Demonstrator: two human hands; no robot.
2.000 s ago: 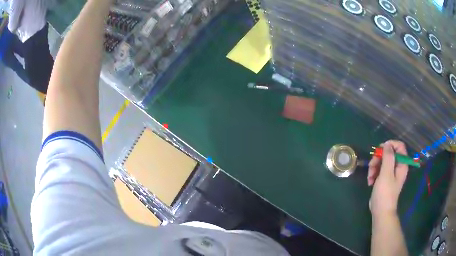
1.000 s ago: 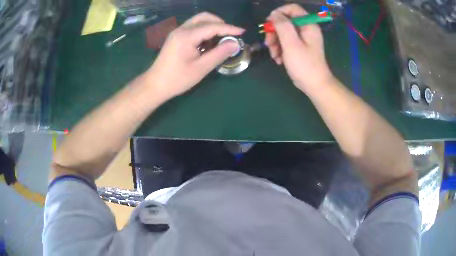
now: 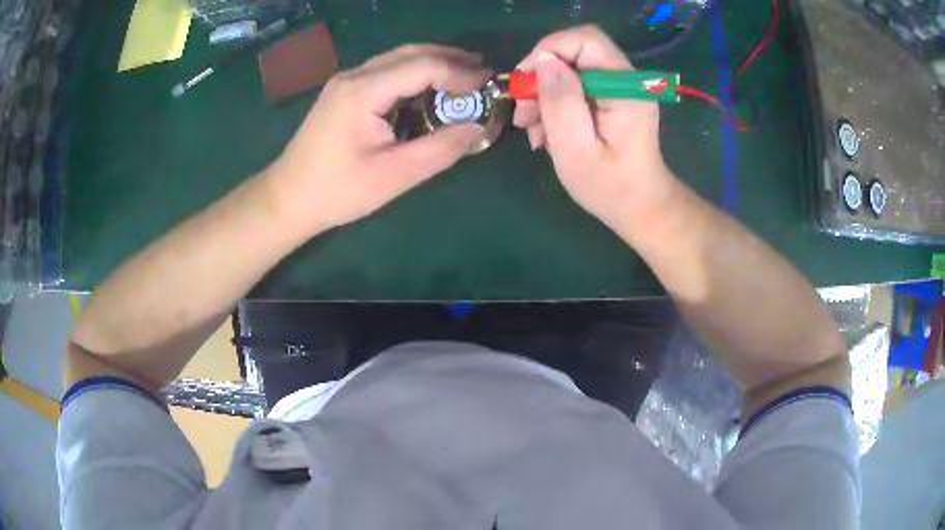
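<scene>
My left hand is bare and holds a small round speaker driver between thumb and fingers, its ringed face up. The driver is over the metal test fixture, whose rim shows at the lower right; the rest is hidden by the driver and hand. My right hand is shut on the green and red test probe. The probe lies level, its tip pointing left at the driver's right edge; whether it touches is too small to tell. A red lead leaves the probe's right end.
A reddish-brown square, a yellow sheet and a thin tool lie at the upper left. A side tray with three drivers is at right. Clear trays line the left edge.
My left hand has come from far left to the fixture with a driver. The probe has moved left up to the driver. The view has swung down and centred on the bench.
</scene>
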